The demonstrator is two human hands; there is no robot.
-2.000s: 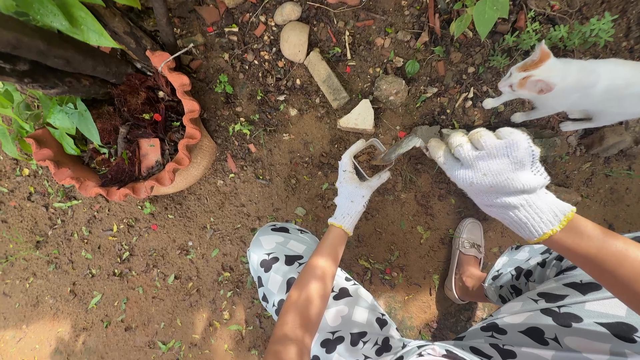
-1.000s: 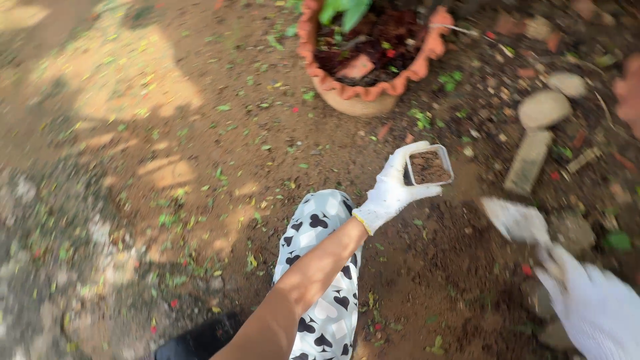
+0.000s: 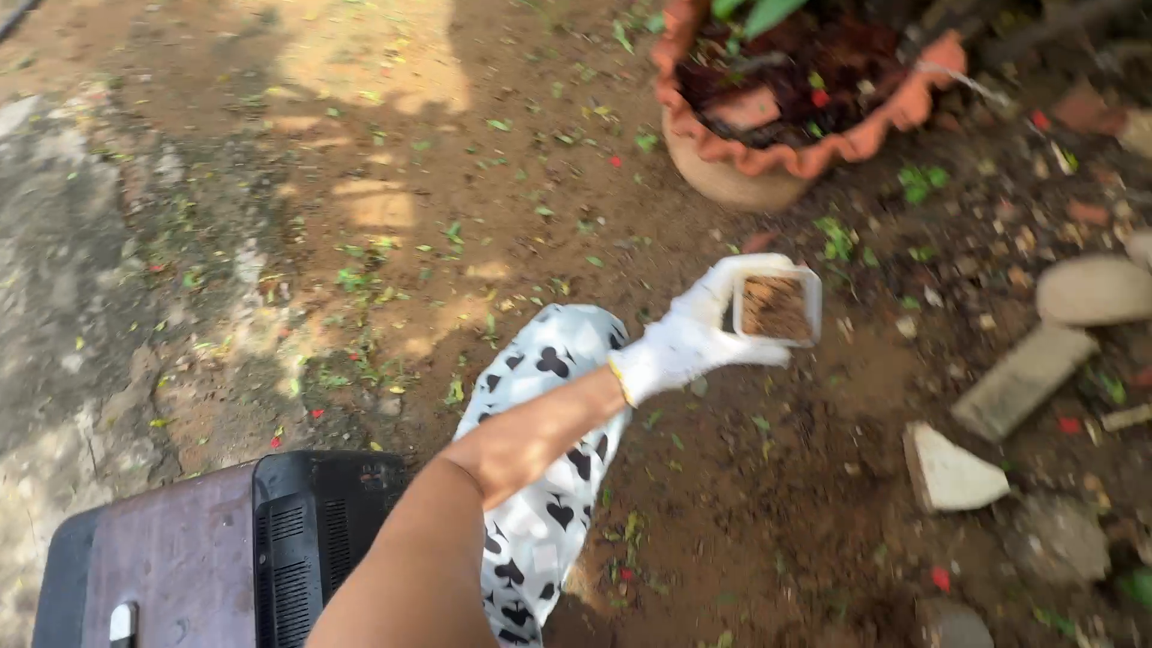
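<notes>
My left hand [image 3: 711, 324], in a white knitted glove with a yellow cuff edge, grips a small clear plastic container [image 3: 814, 310] between thumb and fingers. Brown soil [image 3: 774, 307] fills much of the container, which is held over bare ground in front of my knee. My right hand is outside the frame. Above the container stands a terracotta pot [image 3: 747, 175] with a wavy rim, holding dark matter, a brick piece and green leaves.
A black and brown box-shaped appliance with vents [image 3: 171, 558] lies at lower left, beside my leg in patterned trousers [image 3: 558, 513]. On the right are a rounded stone [image 3: 1093, 290], a flat oblong stone [image 3: 1024, 381] and a white angular piece [image 3: 956, 470]. Rough concrete [image 3: 81, 270] borders the left.
The view has swung left. My right hand, holding a trowel at the right one second ago, is out of view. The cat seen two seconds ago is also out of frame. My left hand still holds the container.
</notes>
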